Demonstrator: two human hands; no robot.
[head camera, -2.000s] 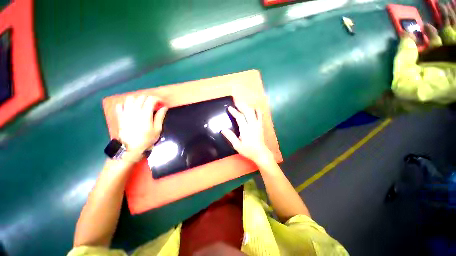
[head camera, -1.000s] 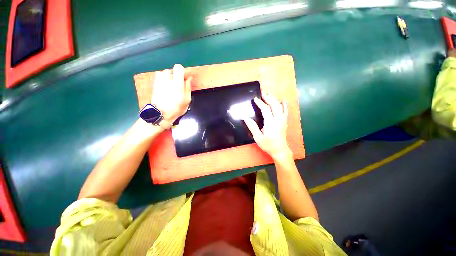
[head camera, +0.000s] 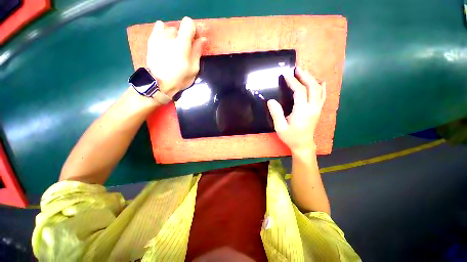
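A tablet (head camera: 233, 112) with a dark, glossy screen lies flat on an orange-red foam pad (head camera: 246, 35) in front of me. Bright reflections show on the screen. My left hand (head camera: 174, 59), with a watch on the wrist, rests over the tablet's upper left corner and the pad, fingers apart. My right hand (head camera: 301, 110) lies over the tablet's right edge, fingers spread, with fingertips at the screen. Neither hand grips the tablet; whether the fingertips touch the screen cannot be told.
The pad lies on a shiny green mat (head camera: 399, 66). Another red pad (head camera: 25, 23) with a dark unit is cut off at the upper left, and one more red pad (head camera: 11, 179) at the lower left edge. A yellow floor line (head camera: 379, 159) crosses the grey floor at right.
The view has shifted, so the pad and tablet appear larger and higher. The neighbouring worker has left the picture. Both hands stay at the tablet; my left-hand fingers have shifted slightly.
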